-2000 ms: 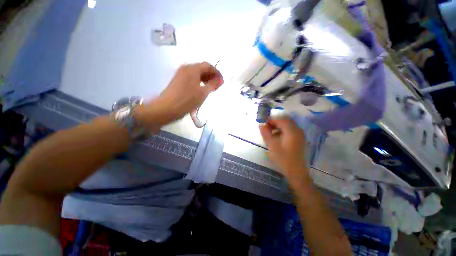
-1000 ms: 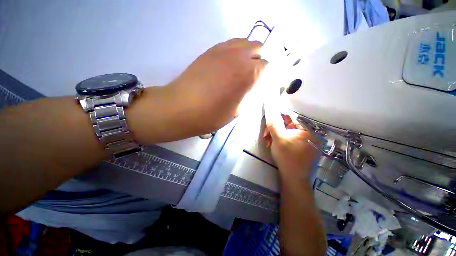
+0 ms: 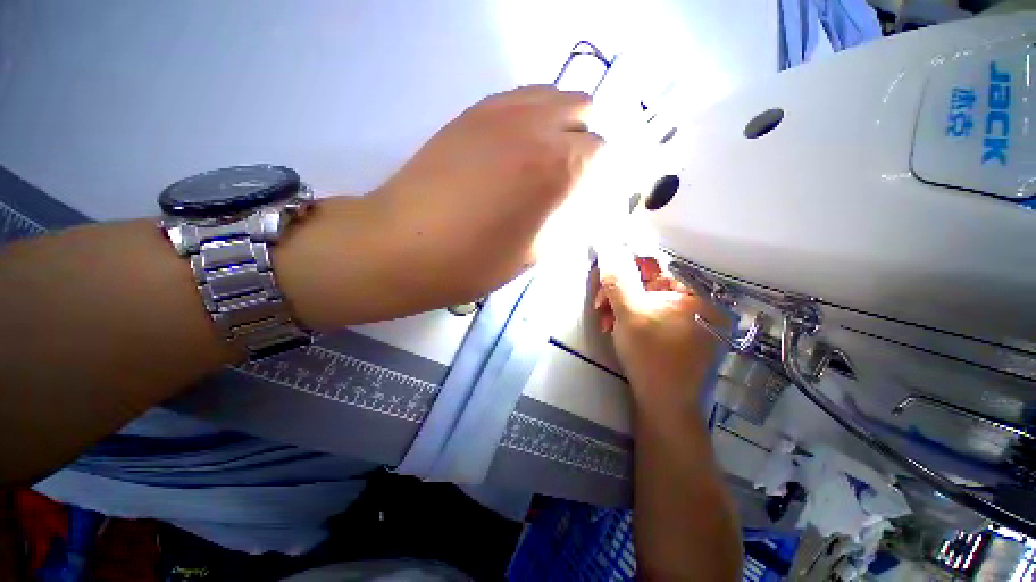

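A light-blue cloth strip [image 3: 482, 392] lies across the front ruler edge, its upper end lost in glare under the white sewing machine head [image 3: 841, 193]. My left hand [image 3: 489, 205], with a metal watch on the wrist, is above the strip's upper end; its fingertips are washed out by the glare. My right hand [image 3: 659, 324] is just right of the strip beside the machine's needle area, fingers bent together. Glare hides what either hand's fingertips touch. A thin dark loop [image 3: 584, 71] shows beyond my left hand.
A grey ruler strip [image 3: 341, 381] runs along the table's front edge. Grey-blue folded cloth [image 3: 216, 477] hangs below it. A blue basket [image 3: 574, 540] is below. White scraps [image 3: 824, 489] lie at lower right. More light-blue cloth [image 3: 827, 28] is behind the machine head.
Since the earliest frame, the view has moved closer, and both hands have come together near the needle area. Over the last second the hands have hardly moved.
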